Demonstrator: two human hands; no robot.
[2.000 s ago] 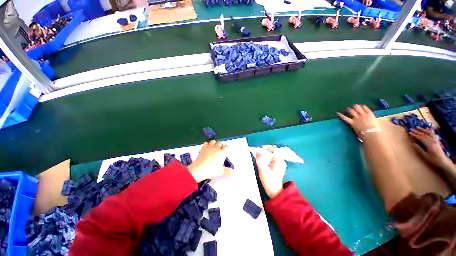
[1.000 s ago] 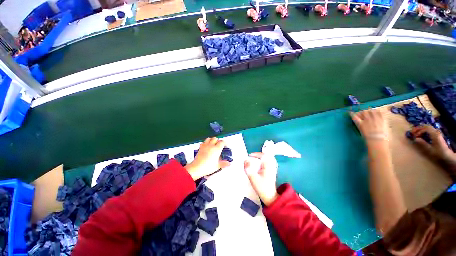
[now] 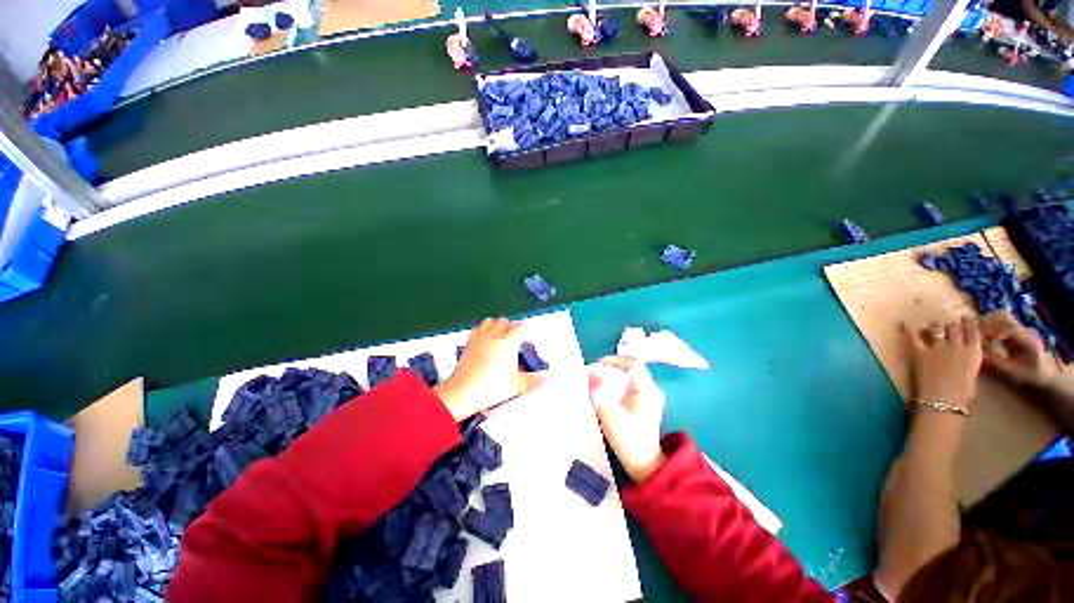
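Note:
My left hand (image 3: 485,372) is over the white sheet (image 3: 554,471), its fingertips on a dark navy toy part (image 3: 531,357). My right hand (image 3: 630,410) is at the sheet's right edge, fingers bent together around something small and white (image 3: 605,379), hard to make out. The two hands are a short way apart. A heap of navy parts (image 3: 430,530) lies below and left of my left forearm, partly hidden by the red sleeve. A single navy part (image 3: 587,482) lies on the sheet. A crumpled white tissue (image 3: 662,348) lies beyond my right hand.
A blue bin (image 3: 41,507) of parts and cardboard (image 3: 106,442) are at left. Parts (image 3: 677,256) sit on the green belt (image 3: 389,242). A black tray (image 3: 589,147) stands beyond. At right, a neighbour's hands (image 3: 948,359) work over a cardboard mat (image 3: 872,295).
My hands stay in nearly the same place, the left still at a navy part. The neighbour's nearer hand has drawn back from the belt edge to the mat. Belt parts have shifted right.

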